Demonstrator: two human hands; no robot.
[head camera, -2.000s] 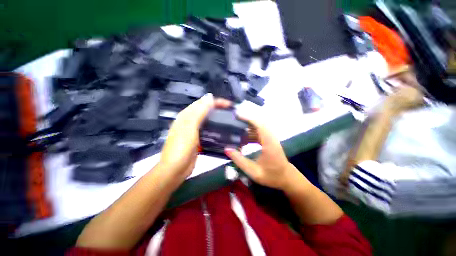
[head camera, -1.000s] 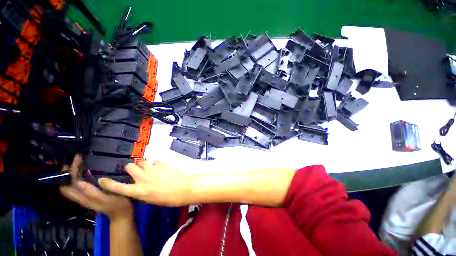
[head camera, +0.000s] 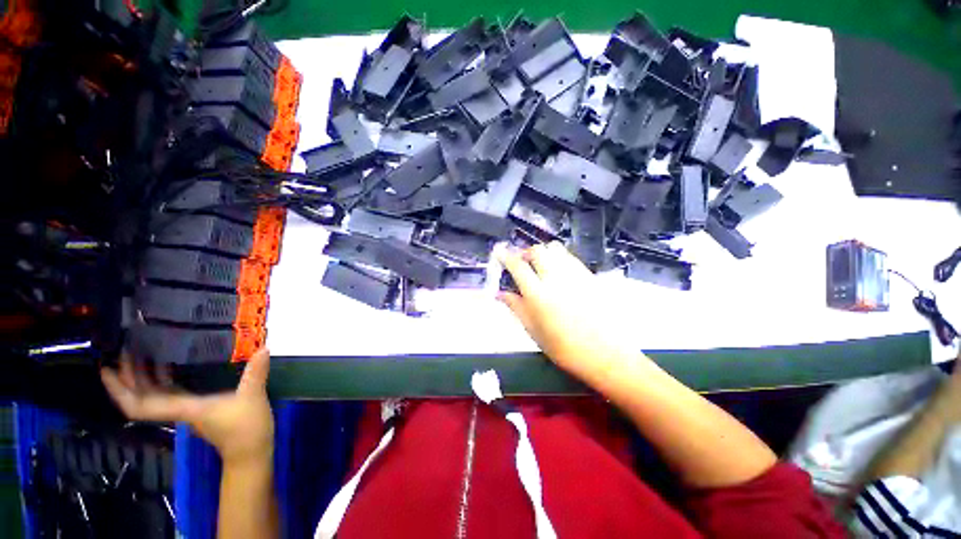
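Note:
A loose heap of black plastic brackets (head camera: 569, 174) lies on the white bench paper (head camera: 464, 328). My right hand (head camera: 537, 282) is at the heap's near edge with its fingers pinched on a small dark piece, probably a bracket, mostly hidden by the fingers. An orange-edged row of black units (head camera: 200, 272) stands side by side at the left. My left hand (head camera: 206, 405) is spread open at the near end of this row, with no object seen in it. Black cables (head camera: 263, 187) lie across the middle of the row.
A small black and red box (head camera: 856, 276) stands at the right, near thin black cords (head camera: 932, 316). A black mat (head camera: 901, 116) lies at the upper right. A blue bin (head camera: 195, 474) of black parts is low left. A person's striped sleeve (head camera: 890, 511) shows at the lower right.
My right hand has moved from the left row to the near edge of the heap. My left hand has opened beside the row's near end. The view has shifted slightly.

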